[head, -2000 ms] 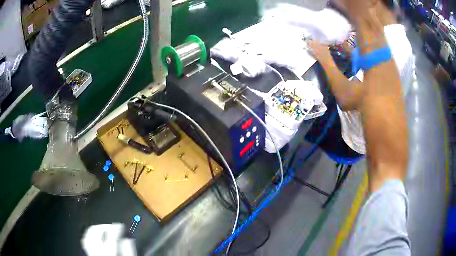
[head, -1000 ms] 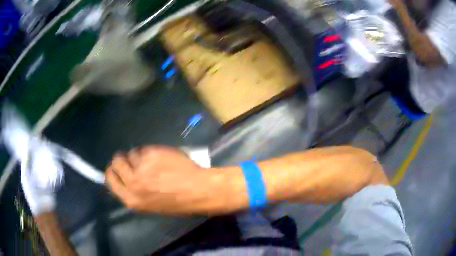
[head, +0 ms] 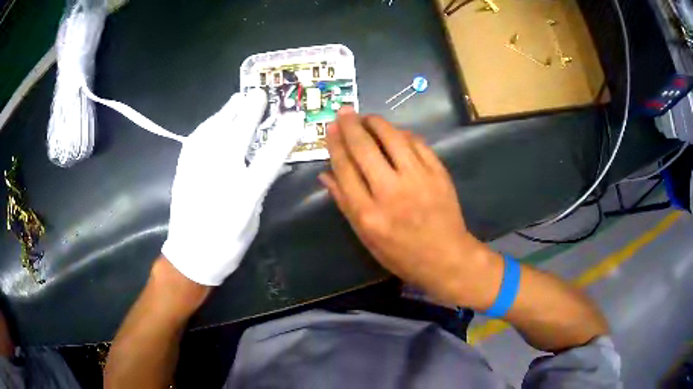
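A white socket housing (head: 300, 55) lies open on the dark mat in front of me, with a green circuit board (head: 328, 99), wires and brass contacts inside. My left hand (head: 228, 178), in a white glove, has its thumb and fingers on the housing's left and lower part. My bare right hand (head: 395, 190), with a blue wrist strap, rests its fingertips at the housing's lower right edge; whether it grips is unclear. A white cord runs left from my glove to a bundled power cord (head: 74, 99).
A blue disc component (head: 419, 83) with two wire legs lies right of the housing. A cardboard tray (head: 524, 91) with brass strips is at upper right, the soldering station (head: 662, 95) beyond. A brass pile (head: 26, 220) lies at far left. Another person's sleeve (head: 34, 368) shows lower left.
The view has swung left and down. My gloved left hand has moved from the far left to the housing, now in view. My right hand has moved from the cord to the housing.
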